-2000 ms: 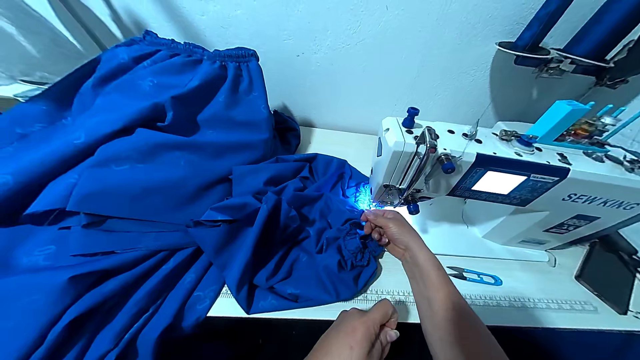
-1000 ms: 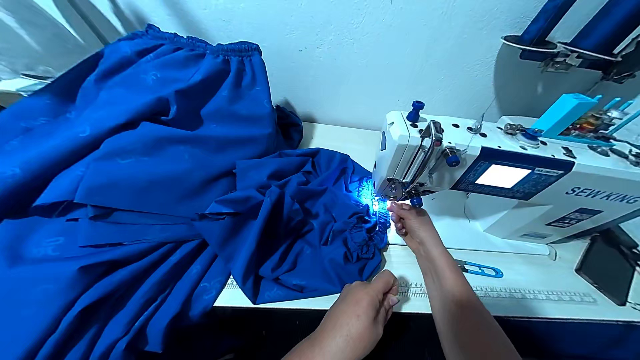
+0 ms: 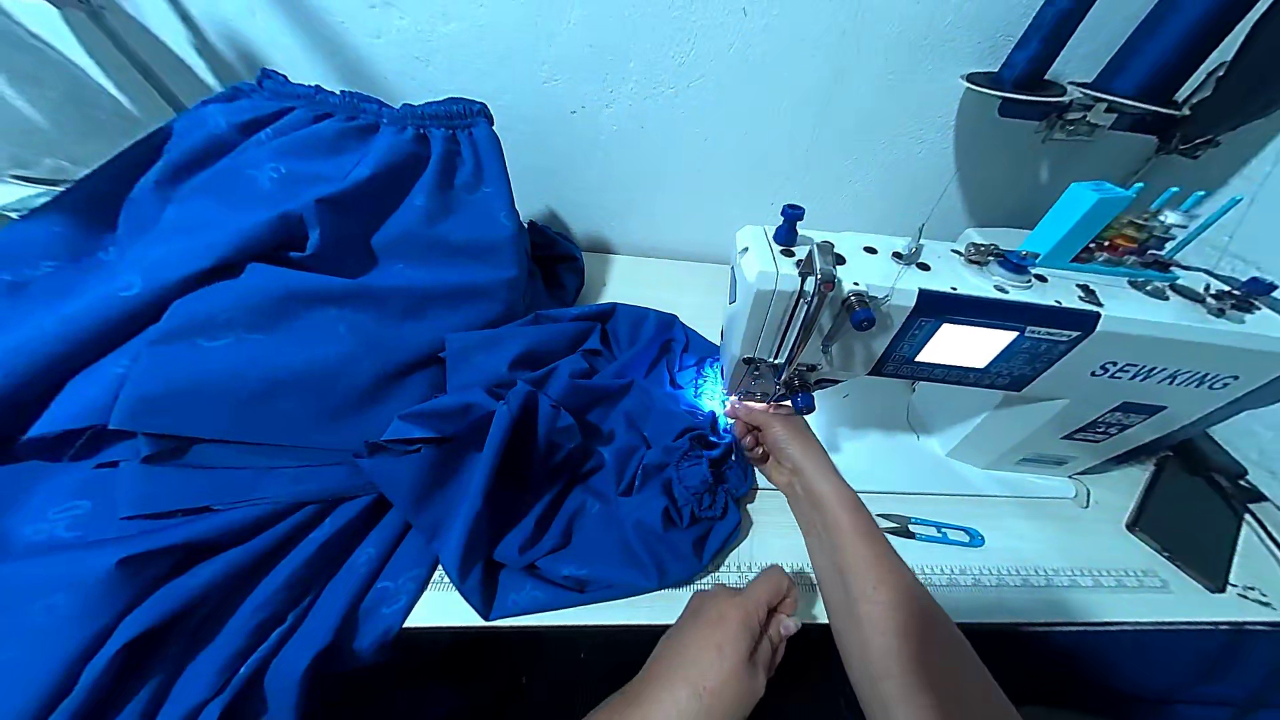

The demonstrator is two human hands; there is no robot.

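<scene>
My right hand (image 3: 770,440) pinches the edge of gathered blue fabric (image 3: 590,460) just below the needle area of a white sewing machine (image 3: 760,300). Bright light from the machine falls on the fabric beside my fingertips, and the needle itself cannot be made out. My left hand (image 3: 735,635) is curled at the table's front edge, below the fabric, with no object visible in it. The bunched piece lies against a larger blue garment (image 3: 300,260) with a gathered elastic-looking top edge, which spreads over the left of the table.
Blue-handled thread snips (image 3: 935,531) lie right of my right forearm. A clear ruler (image 3: 1040,578) runs along the table's front. At the right stands a dark tablet-like device (image 3: 1185,520). Blue fabric-like rolls (image 3: 1150,50) hang above the machine, which carries a light-blue bobbin holder (image 3: 1085,220).
Compared with one second ago, my right hand has moved slightly left, closer to the lit spot on the fabric. My left hand stays near the table's front edge.
</scene>
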